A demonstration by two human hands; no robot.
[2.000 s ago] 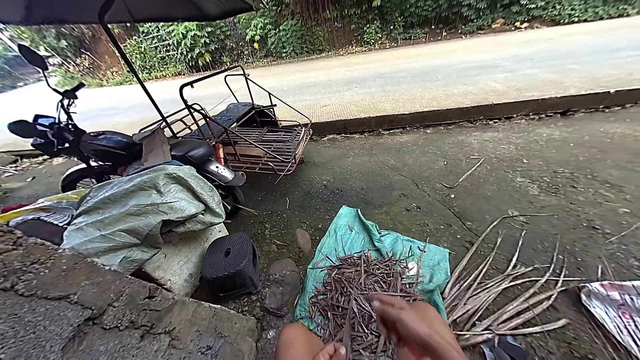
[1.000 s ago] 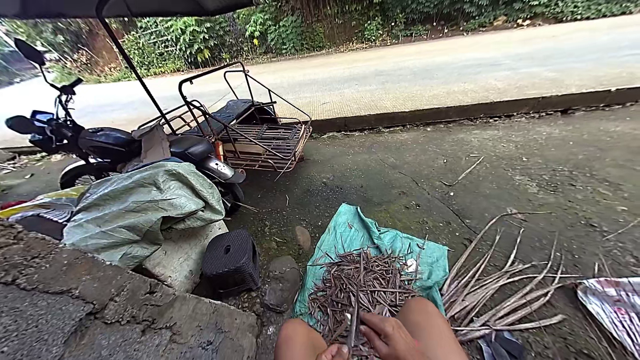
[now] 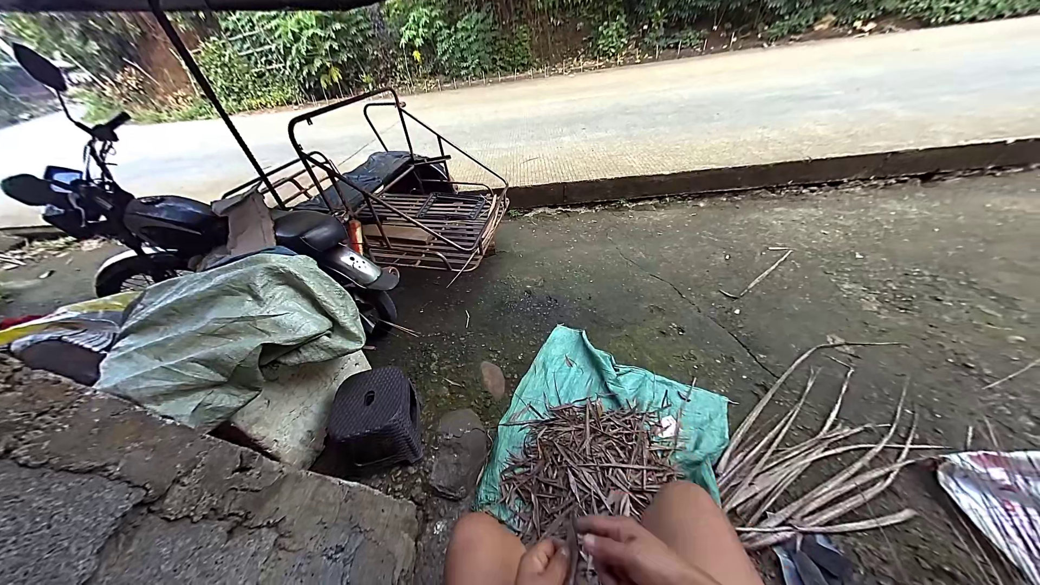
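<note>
At the bottom of the head view, my left hand [image 3: 543, 562] has its thumb and fingers closed on a thin dark strip [image 3: 574, 546] that looks like dried plant matter. Close on its right, my right hand [image 3: 634, 554] has bent fingers at the strip; whether it grips anything is unclear. Just beyond both hands, a heap of short dried brown plant pieces [image 3: 589, 455] lies on a green woven plastic sheet [image 3: 703, 414]. My knees hide part of its near edge. Long dried palm-like strips [image 3: 821, 479] lie on the ground right of the sheet.
A dark plastic stool [image 3: 375, 414] and a flat stone [image 3: 457, 455] stand left of the sheet. Farther left are a concrete ledge [image 3: 284, 520], a grey-green tarp [image 3: 236, 333] and a motorcycle [image 3: 175, 223] with a metal-frame sidecar [image 3: 431, 227]. A printed sack [image 3: 995, 496] lies at the right.
Two seconds ago my right hand was farther out over the heap, to the right; it has come back beside my left hand. My left hand stays low between the knees.
</note>
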